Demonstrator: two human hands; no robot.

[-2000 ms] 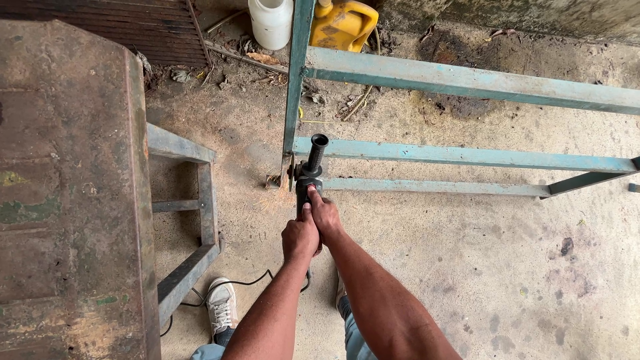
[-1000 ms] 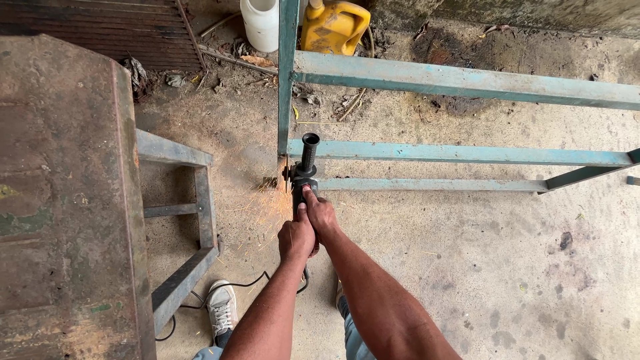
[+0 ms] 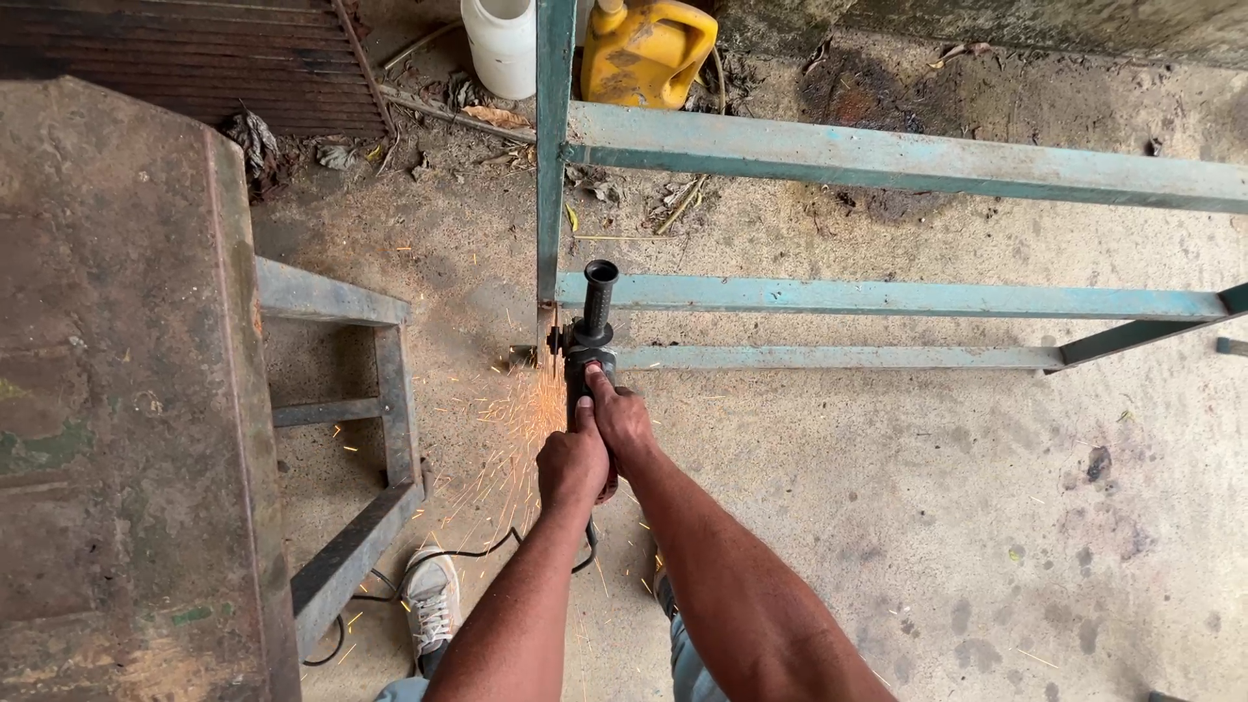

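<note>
Both my hands are closed around the body of a black angle grinder [image 3: 592,359] in the middle of the view. My left hand [image 3: 572,462] grips its rear part from the left, and my right hand [image 3: 623,419] lies over the top right, a finger near a red part. The side handle points away from me. On the grinder's left, the disc side is at the lower corner of a teal-painted metal frame [image 3: 780,294], where orange sparks [image 3: 534,409] spray down and left. My hands hide most of the body.
A rusty metal-topped table [image 3: 127,390] with grey steel legs [image 3: 398,409] stands at the left. A black cord [image 3: 468,554] crosses the floor beside my shoe [image 3: 431,595]. Behind the frame are a yellow plastic jug [image 3: 639,58], a white container [image 3: 502,49] and a slatted metal grate [image 3: 195,63].
Two seconds ago no sparks showed; a small spray appeared one second ago, and it is much wider now. Both hands have kept their hold on the grinder.
</note>
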